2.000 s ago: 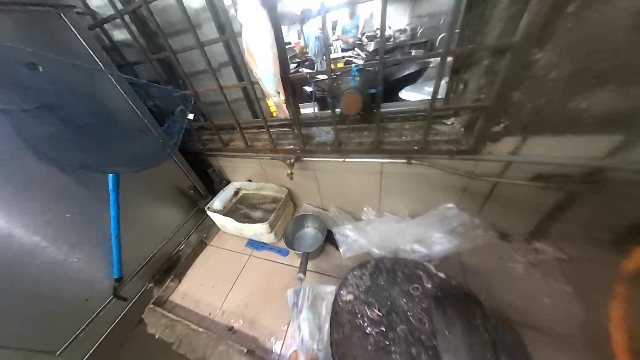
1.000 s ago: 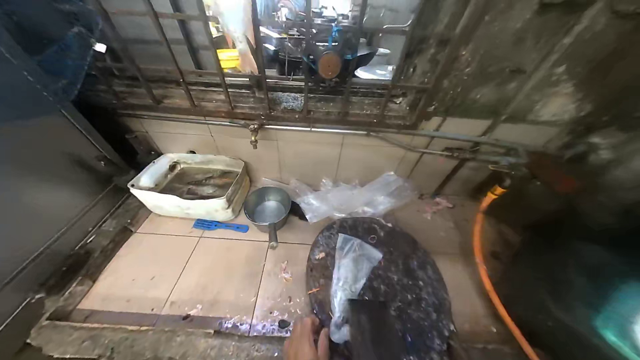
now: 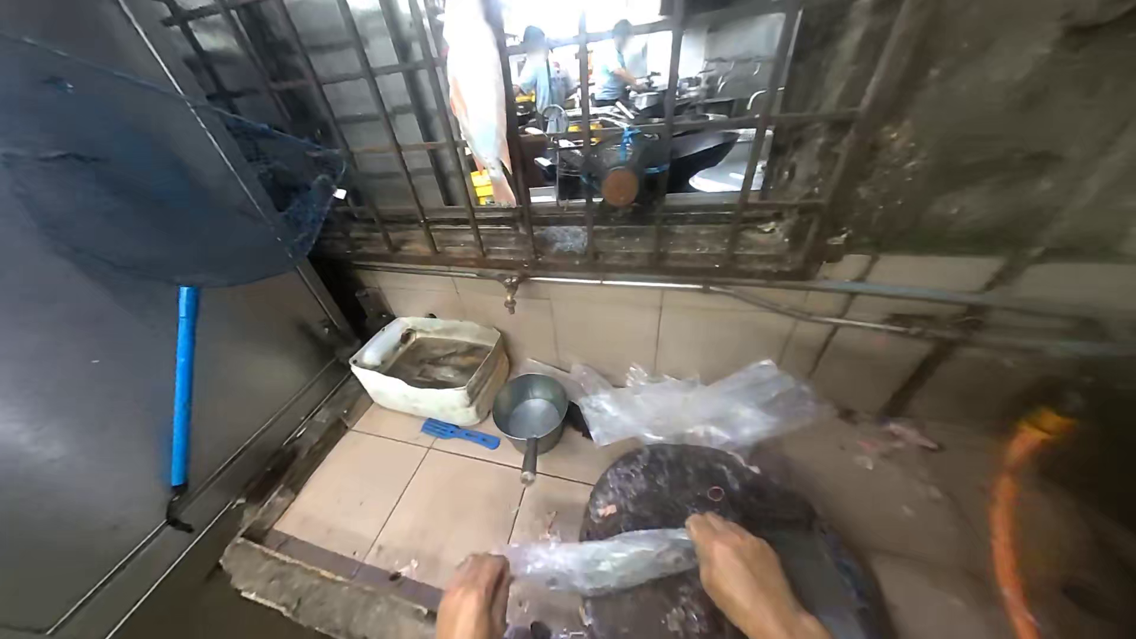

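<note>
A clear plastic bag [image 3: 603,564] is stretched between my two hands, low in the head view, partly over a round dark chopping block [image 3: 674,488]. My left hand [image 3: 475,590] grips its left end beside the block. My right hand [image 3: 741,568] grips the other end above the block. What the bag holds, if anything, is unclear. Something dark and flat lies on the block beyond my right wrist. More clear plastic bags [image 3: 701,408] lie crumpled behind the block, against the tiled wall.
A metal saucepan [image 3: 531,413], a blue slotted spatula [image 3: 460,433] and a white tub [image 3: 426,399] of murky water stand left of the block. An orange hose [image 3: 1005,532] hangs at right. A blue-handled net [image 3: 184,382] is at left. A fish [image 3: 479,98] hangs at the barred window.
The plastic bag lay upright over the block one second ago with one hand near its lower end; now both hands hold it out sideways. The view has swung.
</note>
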